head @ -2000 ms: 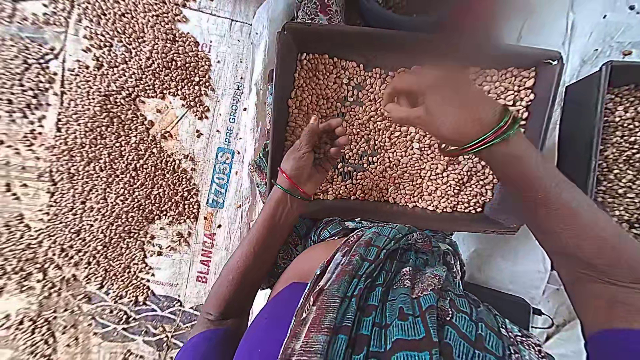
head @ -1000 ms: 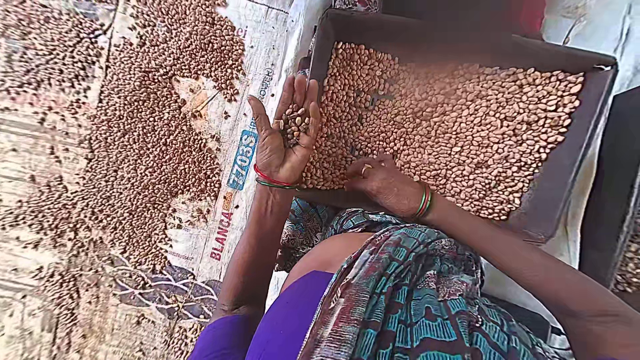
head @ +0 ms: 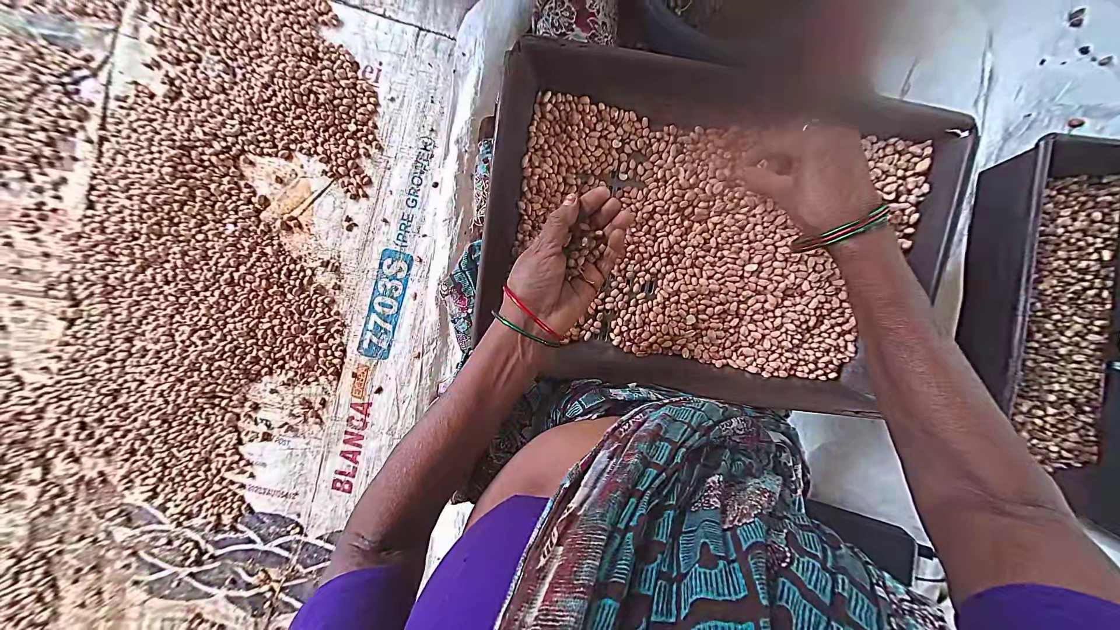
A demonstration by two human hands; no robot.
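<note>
A dark rectangular tray (head: 744, 398) rests by my lap, with a layer of light brown beans or seeds (head: 726, 262) across its bottom. Over its left part, my left hand (head: 569, 262) is cupped palm up around several darker beans (head: 584, 249). My right hand (head: 809, 175) hovers above the tray's upper right part, fingers curled toward the thumb; blur hides whether anything is between the fingertips. Dark slots of the tray's bottom show through the beans near my left hand.
On the left, many brown beans (head: 201, 289) lie spread over a printed sack sheet (head: 394, 350). A second dark tray (head: 1006, 262) with beans stands at the right. A dark round rim (head: 674, 31) sits behind the first tray. A black object (head: 862, 534) lies beside my lap.
My left hand has moved from the tray's left edge to over the beans. My right hand has gone from the tray's near left part to its upper right.
</note>
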